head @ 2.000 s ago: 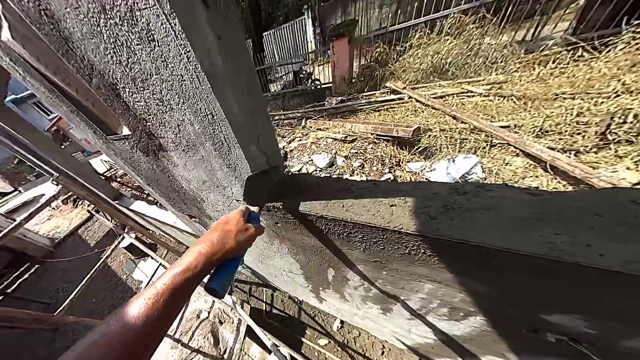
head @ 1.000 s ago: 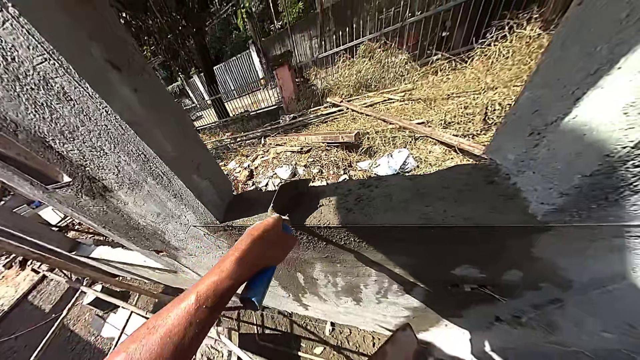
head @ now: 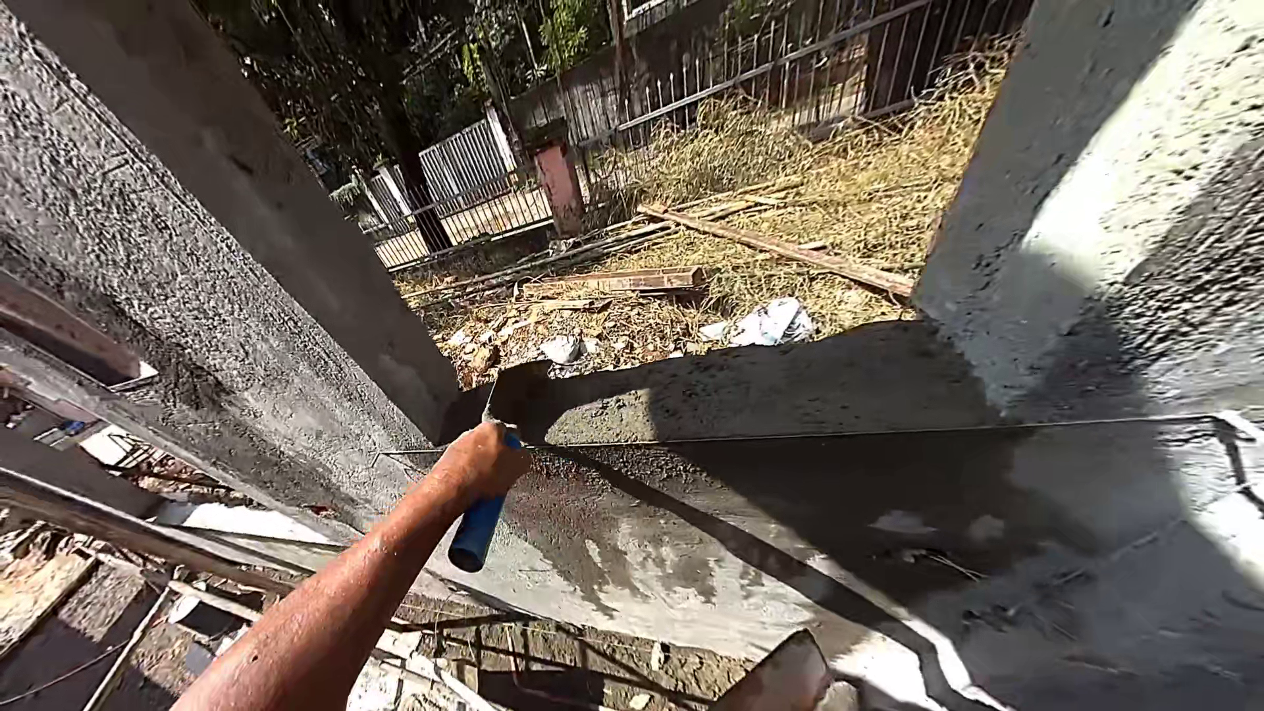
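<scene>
My left hand (head: 484,459) is closed round the blue handle (head: 476,533) of a trowel, whose lower end sticks out below the fist. The thin blade (head: 489,398) shows nearly edge-on above my fingers, at the left end of a rough mortar sill (head: 770,395). A taut string (head: 849,434) runs along the sill's front edge, just right of my hand. Beneath it, the wall face (head: 642,533) carries damp, patchy mortar. My right hand is not seen. A flat, brownish-grey piece (head: 780,676), cut off by the bottom edge, cannot be identified clearly.
Cement-covered columns stand at left (head: 247,286) and right (head: 1066,237) of the opening. Beyond the sill lie rubble, wooden planks (head: 780,247), dry grass and a metal fence (head: 770,79). Poles (head: 148,543) and boards lie low on the left.
The view has swung right, bringing the right column in. My left hand keeps hold of the trowel near the sill's left end, with the blade at a different angle.
</scene>
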